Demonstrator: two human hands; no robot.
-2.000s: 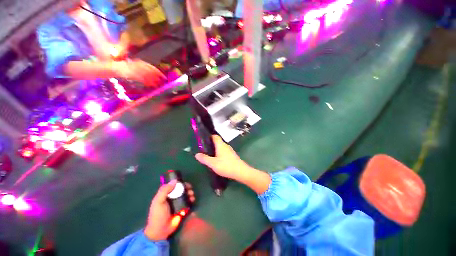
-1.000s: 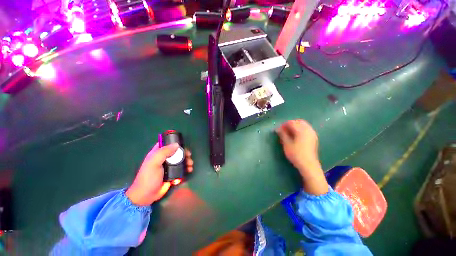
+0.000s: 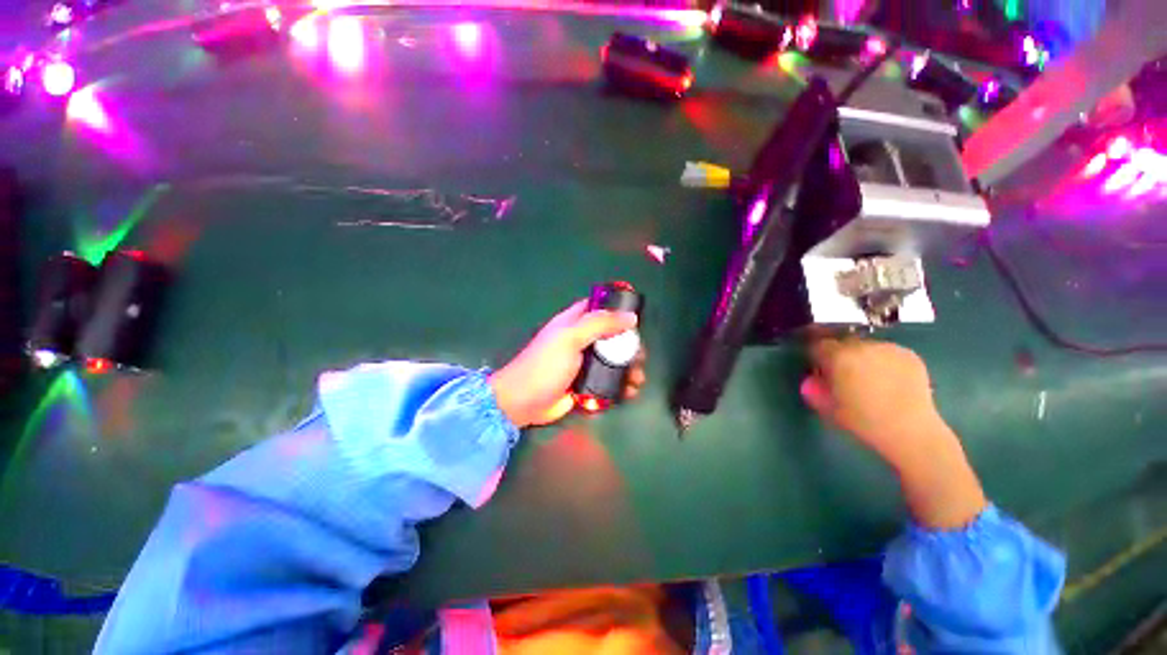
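My left hand (image 3: 563, 361) holds a black cylindrical light unit (image 3: 608, 371) over the bench, thumb near its pale round disc; its lower end glows red. The electric screwdriver (image 3: 742, 288), long and black, stands slanted beside the screw feeder's left side, metal tip down, with no hand on it. The screw feeder (image 3: 915, 202) has an open silver-white top and a small metal block on its front ledge. My right hand (image 3: 877, 397) is just in front of that ledge, fingers curled; whether it holds a small screw cannot be told.
Two black light units (image 3: 118, 310) lie at the left with green and red light. Another unit (image 3: 646, 64) lies behind, with more along the far side. A power cable (image 3: 1043, 320) curves at right. A yellow-white scrap (image 3: 705, 174) lies left of the feeder. A pale upright stands behind it.
My right hand has let go of the screwdriver and moved to the feeder's front. The view has shifted, showing the units at left. My left hand still holds the light unit.
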